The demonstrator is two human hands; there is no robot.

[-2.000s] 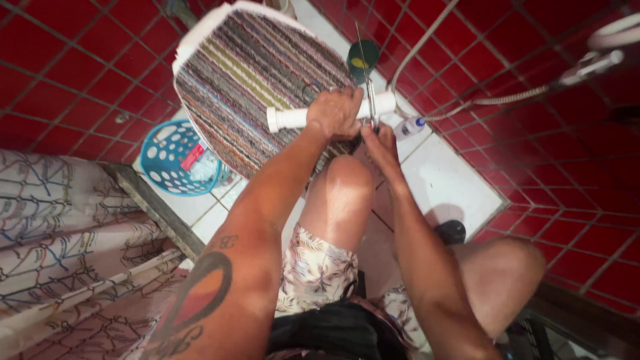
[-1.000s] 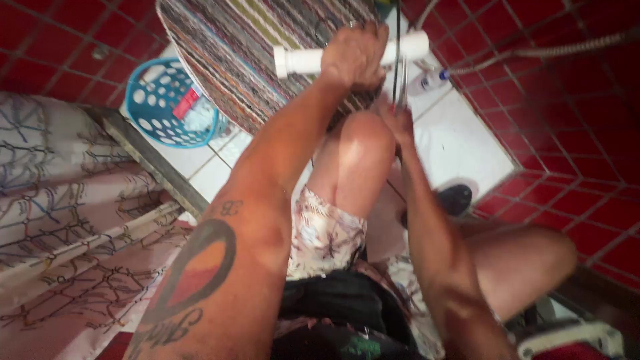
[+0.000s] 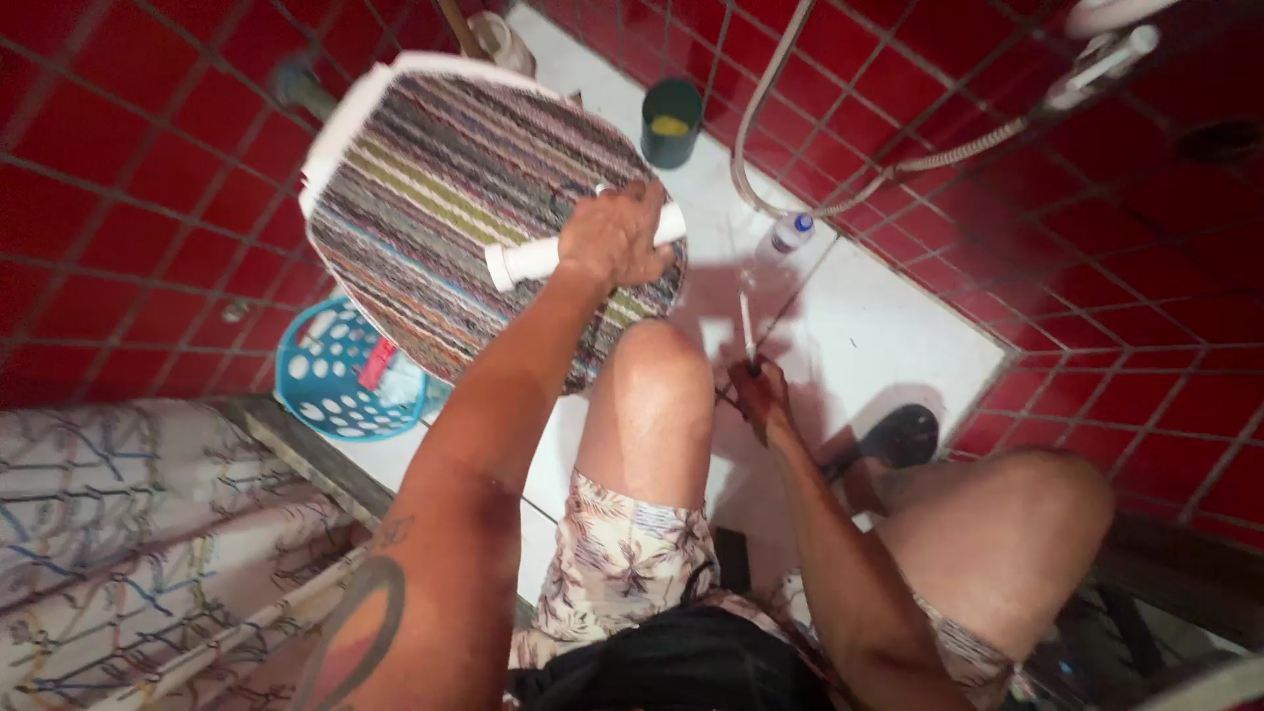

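Observation:
A white plastic pipe point(image 3: 533, 262) lies across the striped woven mat point(image 3: 425, 197) that covers a white stool or lid-like support. My left hand point(image 3: 617, 232) is wrapped over the pipe near its right end and presses it on the mat. A small white part shows just above my fingers. Lower right, beside my knee and over the floor, my right hand point(image 3: 760, 395) grips the handle of a thin, long tool point(image 3: 747, 321). The tool points away from me, and its far end is blurred; it is perhaps a hacksaw. The tool is apart from the pipe.
A blue perforated plastic basket point(image 3: 296, 370) holds a red item at the left. Past the mat stands a dark green bucket point(image 3: 655, 148). A clear bottle with a blue cap point(image 3: 793, 232) lies on white floor tiles point(image 3: 889, 306), near a shower hose point(image 3: 746, 178). Red tiled walls surround this corner.
My right hand, which was close beside the pipe with the thin tool, has moved away from it, down and to the right. My left hand has stayed on the pipe.

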